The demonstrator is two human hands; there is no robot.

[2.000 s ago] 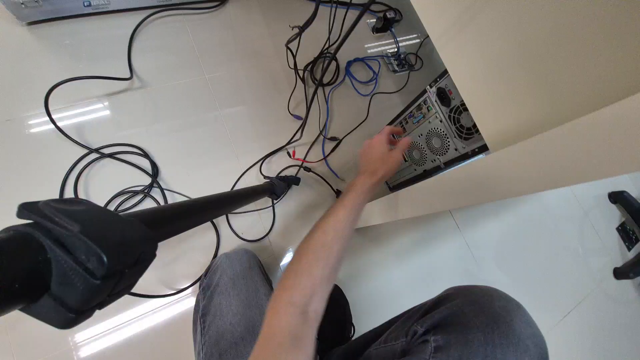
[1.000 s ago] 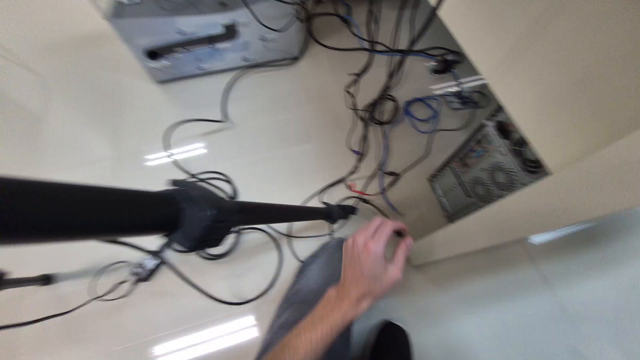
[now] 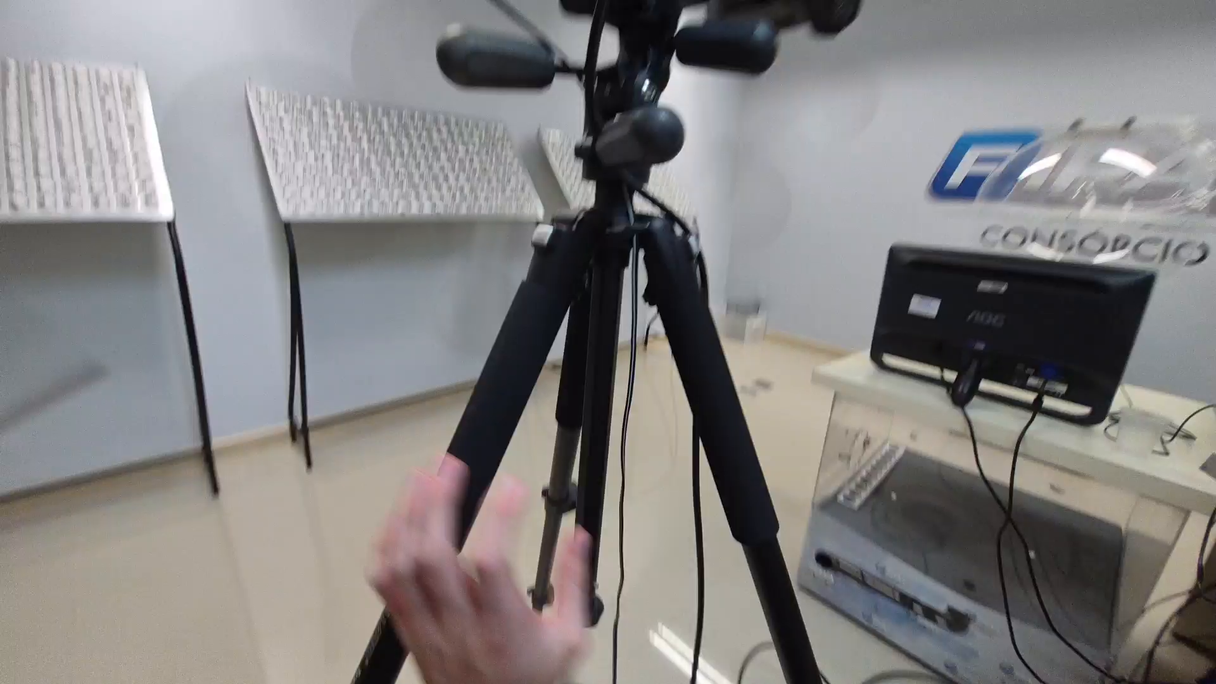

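Note:
My left hand (image 3: 480, 579), blurred, is raised in the lower middle of the view with its fingers apart and nothing held. It overlaps the front left leg of a black camera tripod (image 3: 608, 285); whether it touches the leg cannot be told. The tripod stands with its legs spread, and its head with padded handles (image 3: 499, 59) is at the top edge. Thin black cables (image 3: 625, 427) hang down beside its centre column. My right hand is out of view.
At right, an AOC monitor (image 3: 1007, 328) seen from behind stands on a white table (image 3: 1154, 465), with cables hanging down. A large printed box (image 3: 912, 608) is under it. Tilted patterned boards (image 3: 389, 157) on black legs stand along the left wall.
The view has swung up from the floor, cables and computer case to the tripod and room. My left hand, earlier low near the computer case, is now raised in front of the tripod.

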